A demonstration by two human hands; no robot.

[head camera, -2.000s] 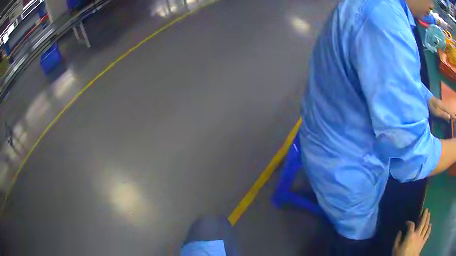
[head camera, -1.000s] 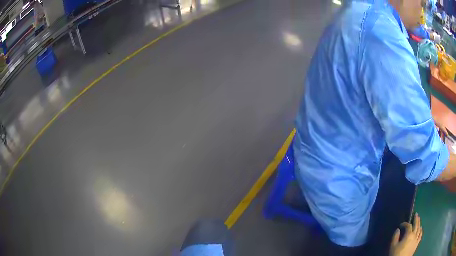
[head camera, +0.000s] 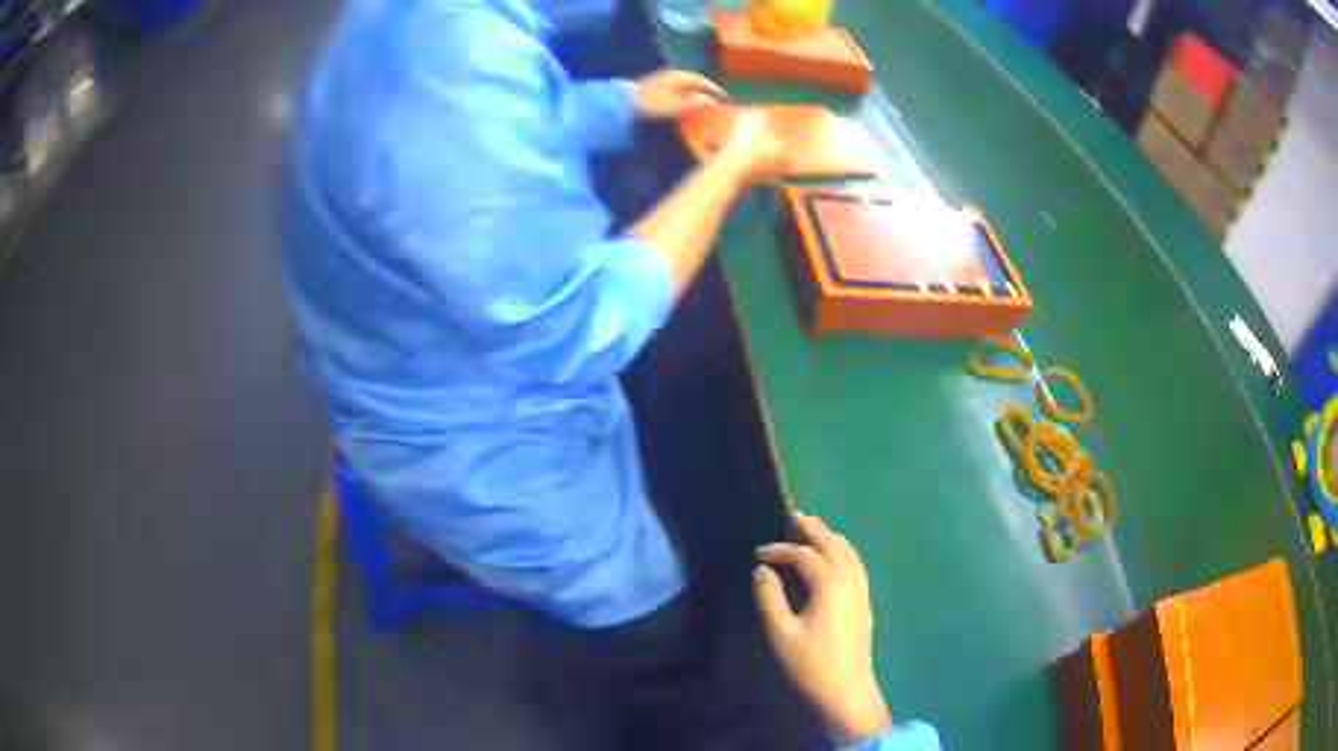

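Note:
My left hand (head camera: 825, 624) is low in the centre, beside the bench's near edge, with its fingers apart and slightly curled. It holds nothing. My right hand is not in view. A stack of orange-brown panels (head camera: 1240, 646) stands at the lower right, cut off by the frame edge. Several tan-yellow rubber bands (head camera: 1049, 452) lie loose on the green bench (head camera: 880, 440), beyond my hand. Farther up, an orange-brown stack (head camera: 917, 316) carries a shiny insert with a black border and pale tabs.
A person in a blue coat (head camera: 455, 279) sits at the left, both hands at an orange panel (head camera: 822, 143). Another orange stack (head camera: 792, 56) with a yellow item is beyond. A blue stool (head camera: 367, 550) is under the person. Boxes (head camera: 1203, 110) and a blue-yellow object (head camera: 1325, 462) are at the right.
The view has swung towards the bench, bringing the rubber bands and panel stacks into sight. My left hand now shows nearer the centre, still empty. The neighbour's hands have come fully into view.

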